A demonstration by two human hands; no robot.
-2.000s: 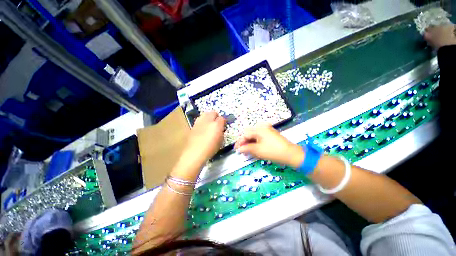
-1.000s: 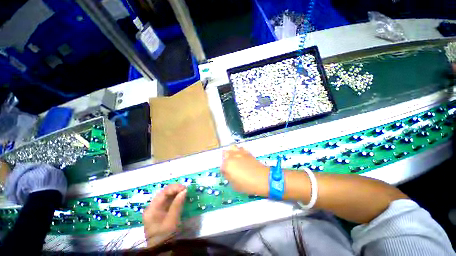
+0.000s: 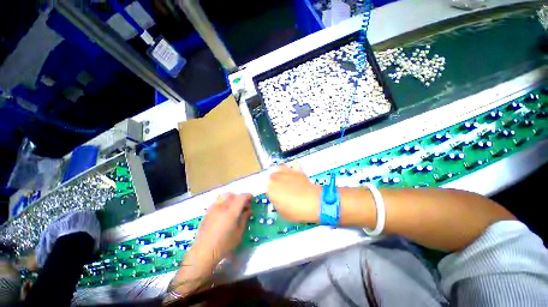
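Note:
The long green circuit boards (image 3: 420, 175), dotted with dark parts with bright tops, run across in front of me. My left hand (image 3: 225, 219) is over the boards, fingers bent down at them. My right hand (image 3: 288, 193), with a blue wrist strap (image 3: 330, 202) and a white bangle, is just right of it, above the boards. The fingertips of both hands are hidden or blurred, so I cannot tell if they hold a part. The black tray (image 3: 393, 108) of small white components (image 3: 324, 90) lies behind the boards.
Loose white components (image 3: 414, 65) lie right of the tray. A cardboard sheet (image 3: 219, 147) and a dark box (image 3: 163, 168) stand left of it. A neighbour's sleeve (image 3: 60, 264) reaches to a bin of silvery parts (image 3: 66, 204). A blue coiled cord (image 3: 365, 30) hangs over the tray.
Both hands have left the tray for the boards. Since one second ago my left hand has moved up and right, nearer my right hand. The view has shifted slightly.

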